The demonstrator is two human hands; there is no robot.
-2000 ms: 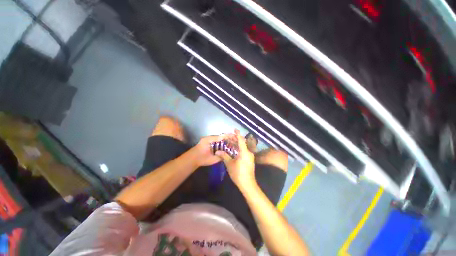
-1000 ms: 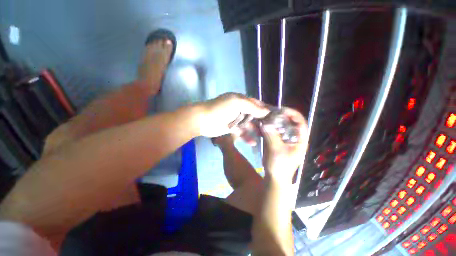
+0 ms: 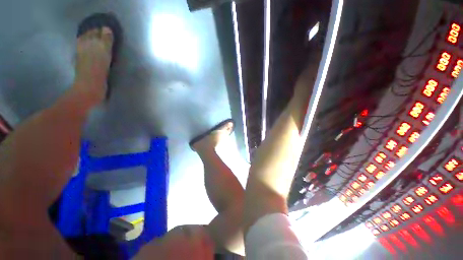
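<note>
My right arm reaches from the bottom of the head view up into a black rack shelf (image 3: pixel 375 76). My right hand (image 3: pixel 310 70) is dark and blurred beside the white shelf edge, so its fingers and anything in them cannot be made out. A small white-lit rectangle, perhaps a watch screen (image 3: pixel 313 31), shows just beyond it. Several small devices with red and whitish lights (image 3: pixel 330 168) lie along the shelf on thin black leads. My left hand is not in view.
Rows of red three-digit readouts (image 3: pixel 403 129) line the shelf back, with another tier below. A blue stool (image 3: pixel 156 190) stands between my legs. My sandalled feet are on the grey floor (image 3: pixel 167 101). White edges of other tiers run left of the arm.
My hands were together around small devices. Now my right arm is stretched into the shelf and my left hand has left the view. The view has shifted, showing more of the stool and readouts.
</note>
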